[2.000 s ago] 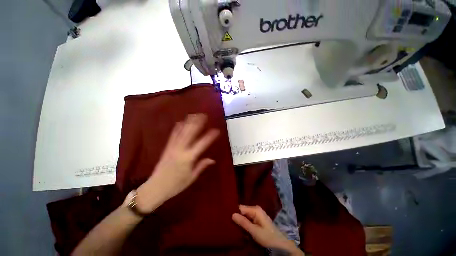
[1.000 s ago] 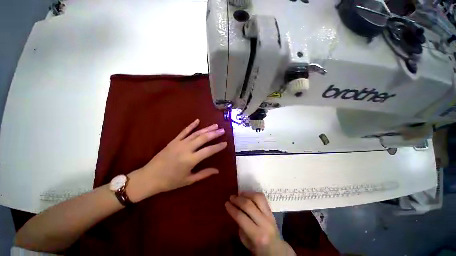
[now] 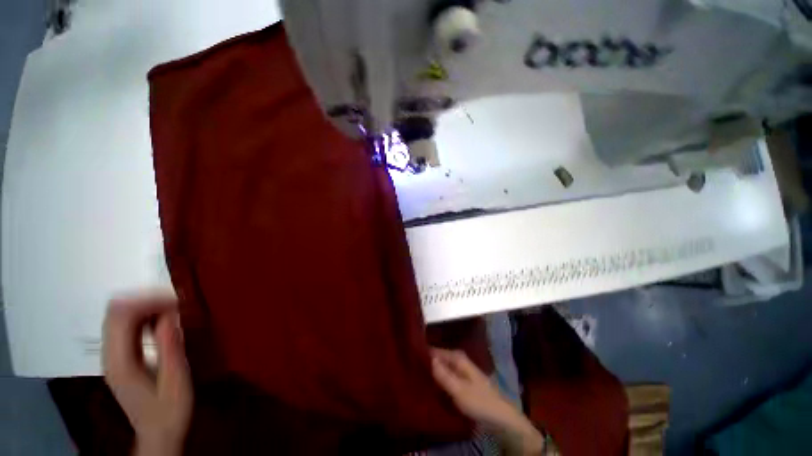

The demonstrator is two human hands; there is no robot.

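A dark red cloth panel [image 3: 276, 205] lies on the white table and hangs over its front edge. Its right edge runs beside the lit needle area [image 3: 388, 153] of the sewing machine [image 3: 499, 53]; the machine head hides part of the cloth. My left hand [image 3: 150, 365] is blurred at the cloth's left edge, thumb and fingers curved with a gap between them; whether the fingertips grip the cloth cannot be told. My right hand [image 3: 485, 401] holds the cloth's right edge below the table front, fingertips on the edge.
The white table [image 3: 80, 205] has a printed ruler [image 3: 570, 267] near its front edge. A small dark piece [image 3: 563, 176] lies on the machine bed. More dark red cloth [image 3: 570, 383] hangs at the lower right, beside a wooden surface [image 3: 648, 414]. A teal thing [image 3: 766, 423] shows at the lower right corner.
My left hand has moved from the middle of the cloth to its left edge. The cloth's far part is now tilted, wrinkled and reaches farther back. The camera view has shifted. My right hand stays at the right edge.
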